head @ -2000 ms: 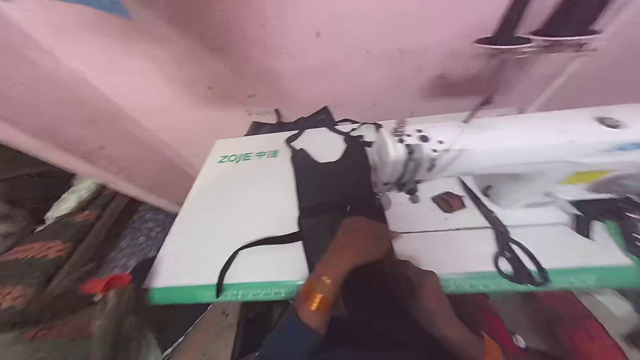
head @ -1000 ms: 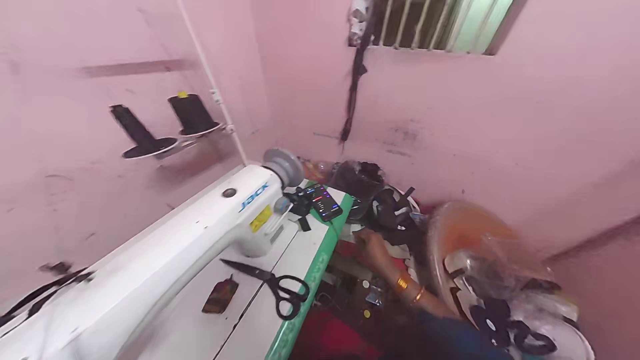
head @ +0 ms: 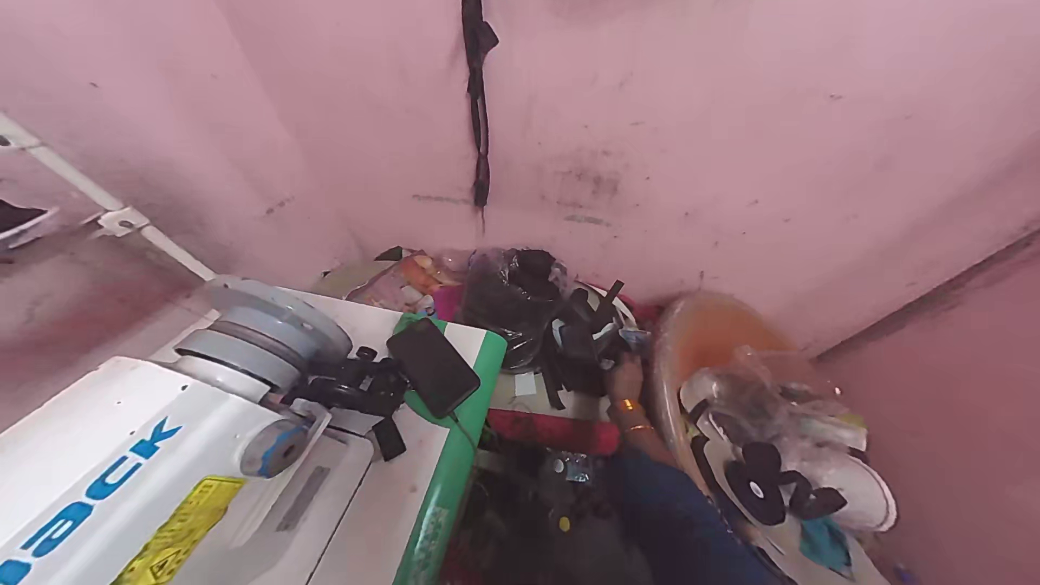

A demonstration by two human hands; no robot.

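My right hand (head: 624,375), with gold-coloured bangles at the wrist and a blue sleeve, reaches in among black fabric pieces (head: 581,337) piled beside the pink wall. Its fingertips are partly hidden there, so whether they grip anything does not show. Just left of that pile lies a black plastic bag (head: 512,301). A dark phone (head: 433,366) rests on the green-edged corner of the sewing table (head: 390,520). The white Jack sewing machine (head: 106,463), with its grey handwheel (head: 272,325), fills the lower left. My left hand is outside the view.
An orange-brown round board or tub (head: 707,333) leans at the wall on the right. Before it sit plastic-wrapped items (head: 780,406) and black fabric pieces (head: 760,483). A red bar or roll (head: 552,431) lies below the pile. A black cord or strip (head: 479,106) hangs on the wall.
The view has swung from the black garment on the sewing table to the corner pile. My right hand, on the garment two seconds ago, is now at the black fabric pieces.
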